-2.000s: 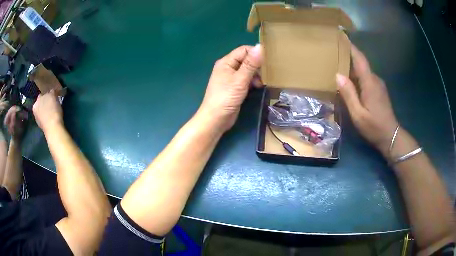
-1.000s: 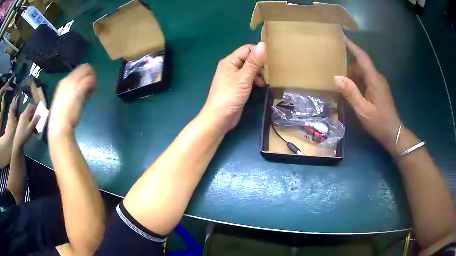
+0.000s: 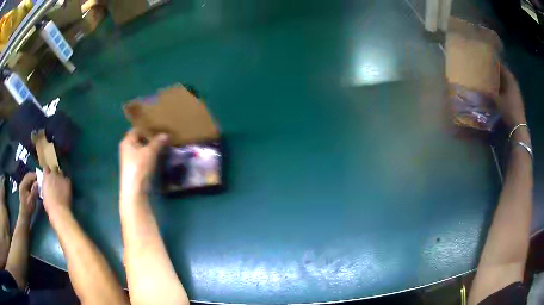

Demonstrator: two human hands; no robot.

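My left hand is at the lid of an open small packing box at centre left, with thumb and fingers on the brown lid. A shiny clear plastic bag lies inside; its contents are blurred. My right hand is at the far right, against the side of another open box with a clear bag in it. That box is blurred, and the fingers are partly hidden behind it.
The green table has a pale curved edge. A neighbour's hand is at a brown flap on the left. Dark boxes and white power strips are at left. A pale pipe leg stands at upper right.
The box that was between both hands is gone from there; my right hand is now far right with an open box. My left hand has moved left to another box, now nearer. The view has shifted.
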